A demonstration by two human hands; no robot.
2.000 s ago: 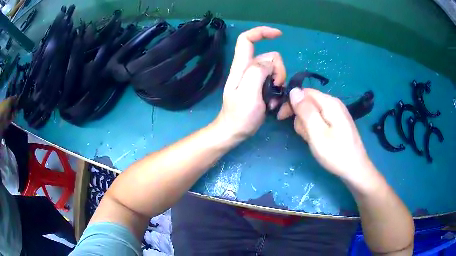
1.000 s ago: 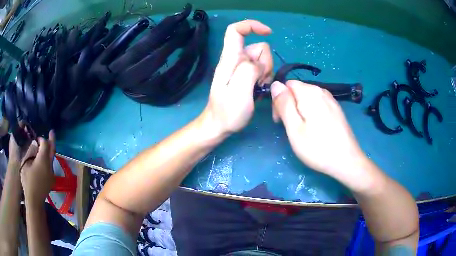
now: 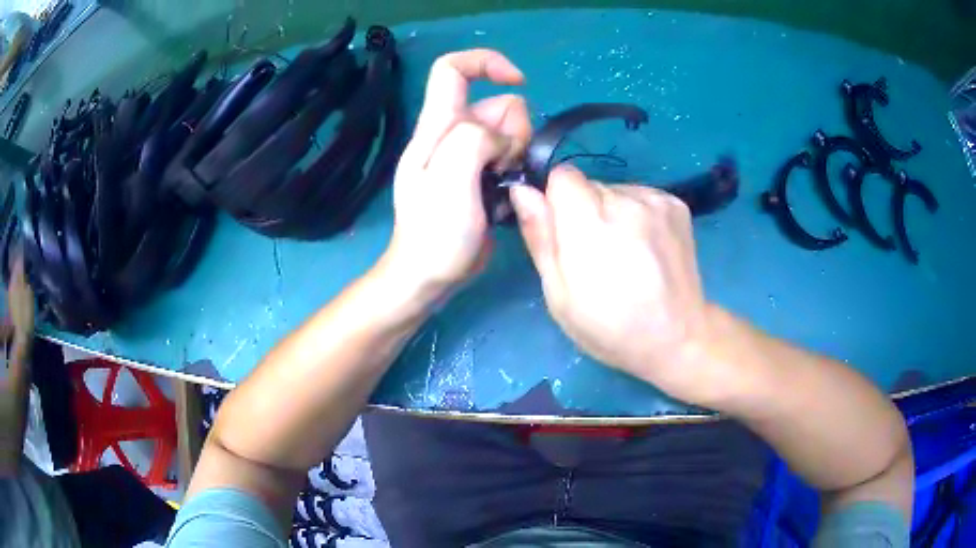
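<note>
My left hand (image 3: 450,193) grips a black headband end (image 3: 500,198), its index finger raised and curled. My right hand (image 3: 615,262) is against it, thumb and fingers pinching at the joint. A black yoke (image 3: 583,118) curves up from between the hands, with thin dark wire looping beside it. The headband's other end (image 3: 711,188) shows blurred beyond my right hand; its middle is hidden by that hand. The exact contact between yoke and headband end is covered by fingers.
Headband stacks (image 3: 305,150) lie on the left of the blue-green bench. Loose yokes (image 3: 856,193) lie at the right. Below the bench are a red stool (image 3: 123,423), a carton of black curved parts (image 3: 332,503) and a blue crate (image 3: 942,460). Another person's hand (image 3: 18,310) is at the far left.
Both hands and the held headband have shifted left in view. The right hand has turned more palm-down over the joint. The other person's hands have drawn back to the left edge.
</note>
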